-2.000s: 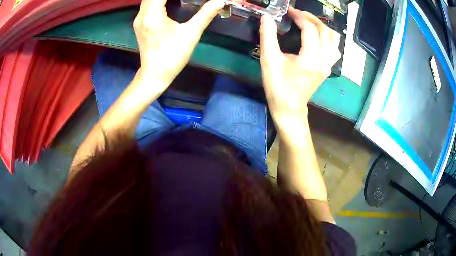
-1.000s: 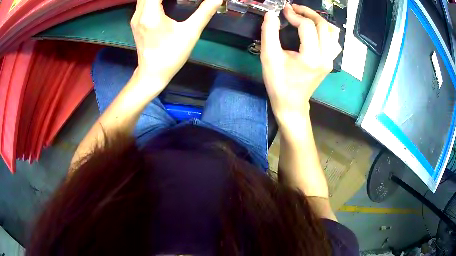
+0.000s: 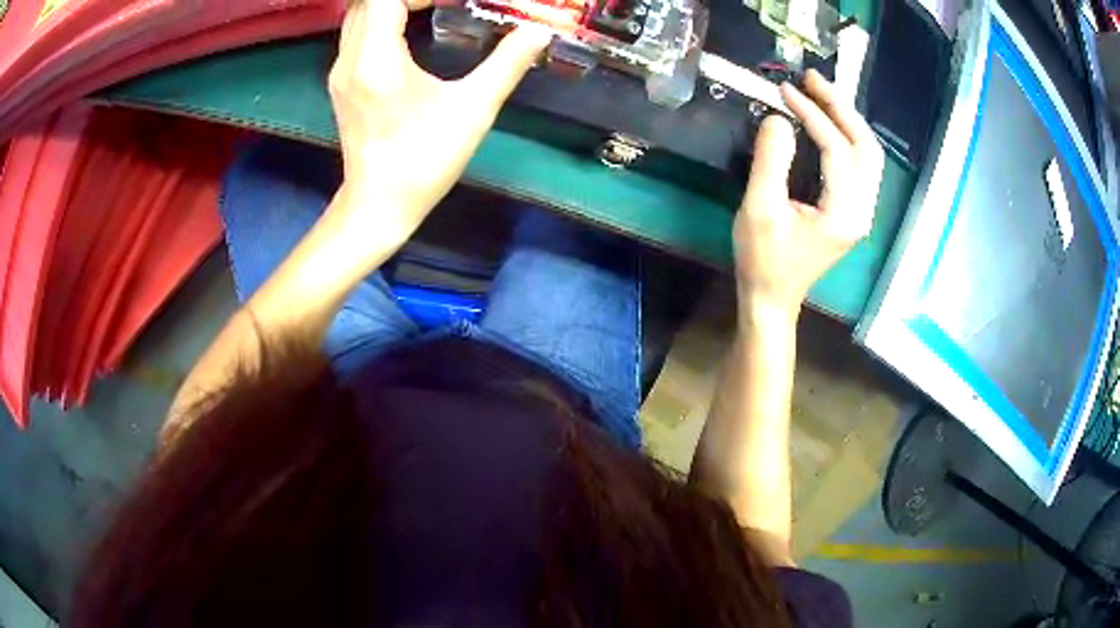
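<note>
The test fixture has a black base (image 3: 528,92) with a metal latch at its front edge. A clear acrylic nest (image 3: 657,55) on it glows red at its left part, at the top edge of the view. My left hand (image 3: 412,123) is at the nest's left, thumb on its front; its upper fingers are cut off by the frame, so its grip cannot be told. A white strip (image 3: 743,81) lies on the base right of the nest. My right hand (image 3: 811,184) is at the strip's right end, thumb and fingers apart; whether it grips the strip cannot be told.
Red trays (image 3: 135,55) are stacked at the left, with more red sheets (image 3: 111,245) below. A clear-yellowish block (image 3: 798,22) stands behind the strip. A black smartphone (image 3: 903,80) and a framed panel (image 3: 903,325) with a loose strip are at the right. A round black base stands on the floor.
My right hand has moved right, from the nest to the white strip, which now shows. The nest and latch are more visible. My left hand has stayed at the nest.
</note>
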